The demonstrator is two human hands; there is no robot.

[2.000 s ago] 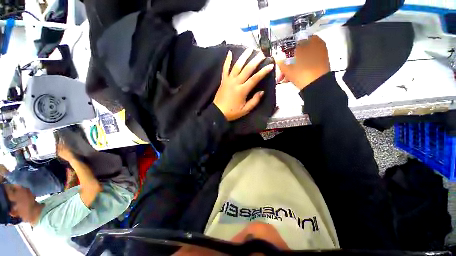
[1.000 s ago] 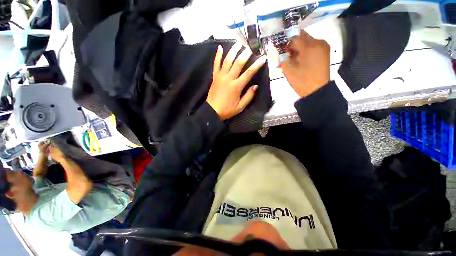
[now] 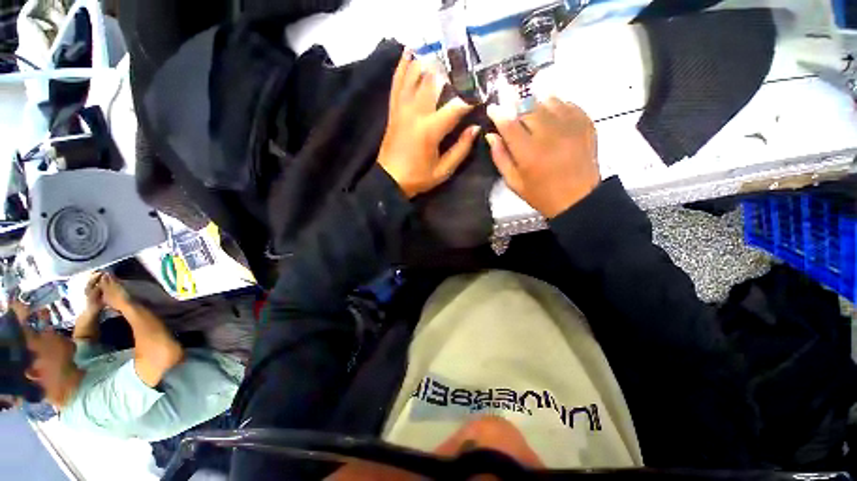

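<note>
A dark garment body (image 3: 329,141) lies heaped left of the needle and hangs over the table's front edge. My left hand (image 3: 420,136) lies on the cloth, its thumb and fingertips pinching the fabric just before the needle. My right hand (image 3: 550,155) holds the garment's edge between thumb and fingers right beside the left one. The presser foot and needle area (image 3: 507,83) of the sewing machine is just beyond my fingertips. The fabric edge under the fingers is partly hidden.
Dark ribbed cut panels (image 3: 709,80) lie on the white table (image 3: 611,150) at the right. A blue plastic crate (image 3: 803,240) and a black garment pile (image 3: 785,348) are at the lower right. A seated person (image 3: 141,376) is at the left by a grey machine part (image 3: 89,225).
My right hand has come down from the needle area to the cloth edge. My left hand has gone from lying flat with fingers spread to pinching the cloth near the needle.
</note>
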